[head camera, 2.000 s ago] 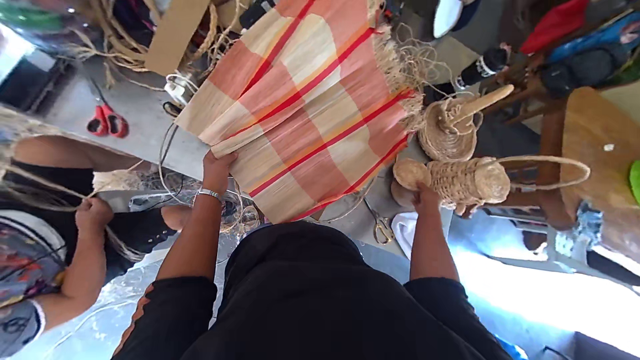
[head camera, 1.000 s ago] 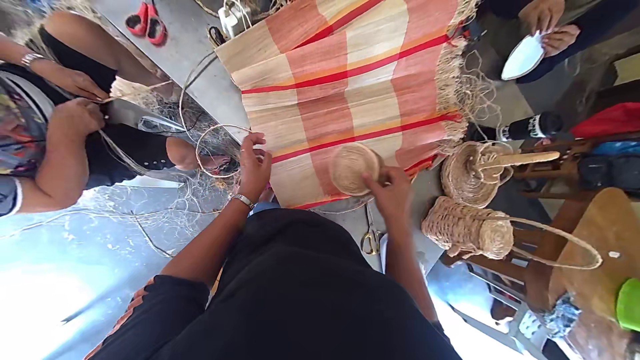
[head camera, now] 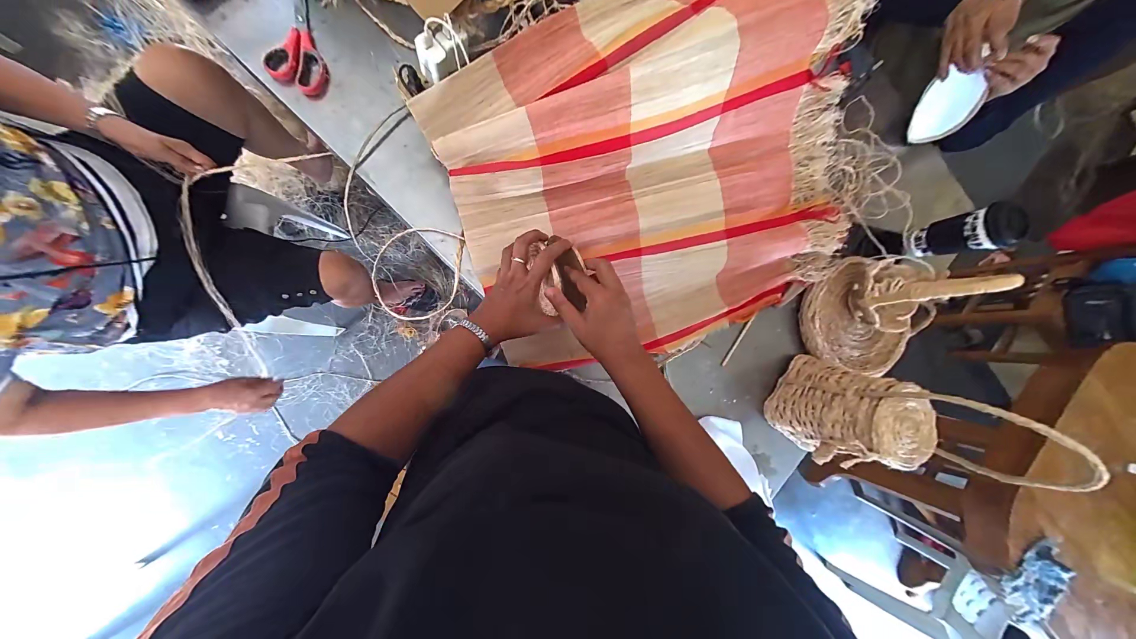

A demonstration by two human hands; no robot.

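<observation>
Both my hands meet over the near edge of a plaid woven fibre mat [head camera: 674, 133] with red stripes. My left hand [head camera: 522, 288], with a ring and a metal bracelet, grips a small round fibre piece [head camera: 568, 266] from the left. My right hand [head camera: 603, 311] holds the same piece from the right, its fingers partly over it. The piece is tilted, its dark inner side partly showing, and my fingers hide much of it. A loop of cord [head camera: 417, 275] lies just left of my left hand.
Red-handled scissors [head camera: 299, 62] lie at the table's upper left. To the right are a coiled basket [head camera: 852, 315], a woven cylindrical basket [head camera: 852, 413] with a long handle, and a black tumbler [head camera: 972, 229]. One person handles cord at left; another holds a white object [head camera: 950, 105] at upper right.
My left hand has come onto the small round piece, which two seconds ago was by the baskets at right. My right hand has carried it left over the mat.
</observation>
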